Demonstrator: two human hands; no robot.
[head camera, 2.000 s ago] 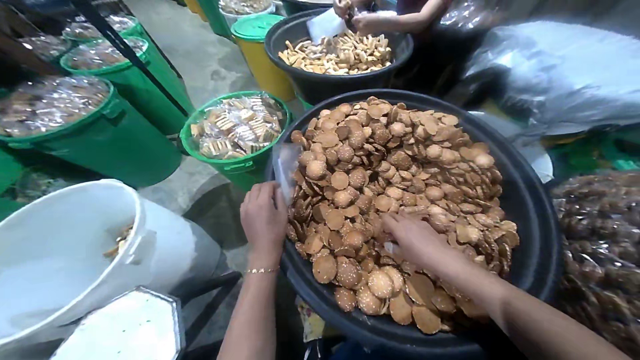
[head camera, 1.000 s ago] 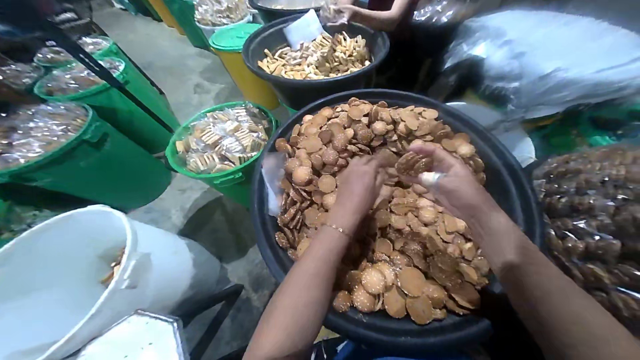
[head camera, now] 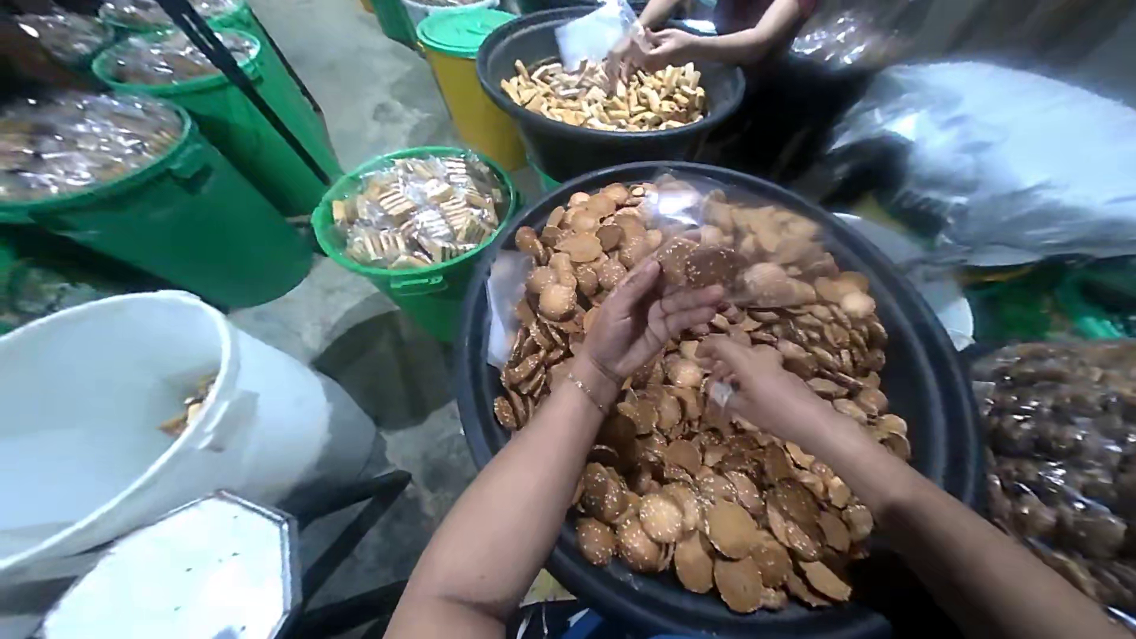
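Round brown cookies with pale seeds (head camera: 661,517) fill a large black plastic tub (head camera: 932,399) in front of me. Above the heap, a clear plastic bag (head camera: 679,209) with dark seeded cookies (head camera: 701,264) in it lies against my left hand (head camera: 652,319), whose fingers are spread with the palm turned inward. My right hand (head camera: 745,377), blurred, is just right of it over the heap, fingers bent near the bag's lower part; whether it grips the plastic is unclear. A stack of clear bags (head camera: 504,306) rests on the tub's left inner wall.
Another person's hands (head camera: 652,49) work over a black tub of finger-shaped biscuits (head camera: 612,98). Green buckets (head camera: 426,284) of wrapped biscuits stand left, with a white bucket (head camera: 293,426) and a white octagonal surface (head camera: 177,577) nearer. Bagged cookies (head camera: 1065,444) lie right, below plastic sheeting (head camera: 1003,151).
My left hand has moved from the tub's left rim to over the heap. A bag with cookies now shows above my hands. The other person's hands have moved over their tub.
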